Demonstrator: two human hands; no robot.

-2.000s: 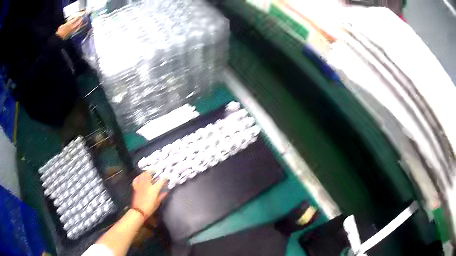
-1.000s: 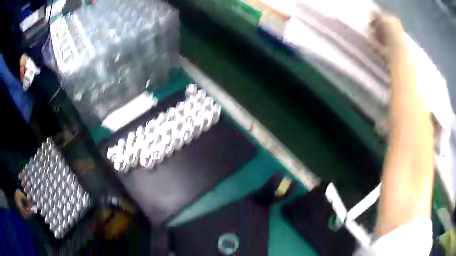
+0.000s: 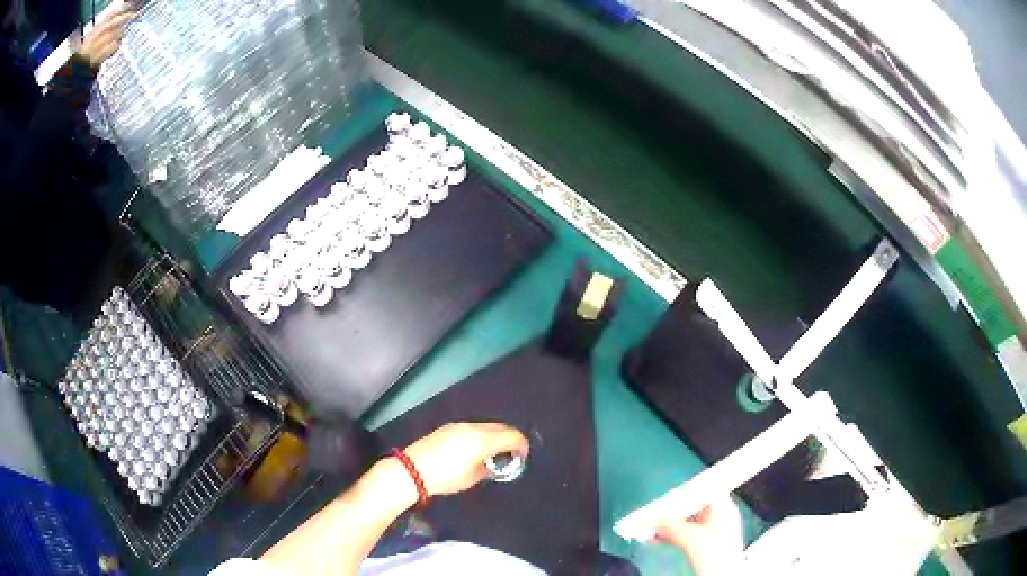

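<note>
My left hand (image 3: 464, 459), with a red band at the wrist, has its fingertips on a small round silver-white hub (image 3: 506, 466) at the middle of a black fixture plate (image 3: 546, 394). My right hand (image 3: 704, 538), partly cut off by the bottom edge, grips the near end of a flat white blade (image 3: 732, 467). The blade slants up to the right; whether it is one or several stacked is unclear. A white Y-shaped assembly (image 3: 775, 378) lies over a second black fixture (image 3: 667, 351) at the right; the held blade's far end overlaps its lower arm in view.
A black hub tray (image 3: 451, 264) holds rows of hubs. A fuller hub tray (image 3: 137, 394) sits on a wire rack (image 3: 225, 349) at left. Wrapped clear trays (image 3: 242, 96) and white strips (image 3: 274, 189) stand behind. White sheets (image 3: 901, 101) lie upper right. Another person's hand (image 3: 107, 36) shows top left.
My left hand has moved from the hub tray to the fixture's middle with a hub at its fingertips. My right hand has come down from the upper-right sheets and now holds a white blade.
</note>
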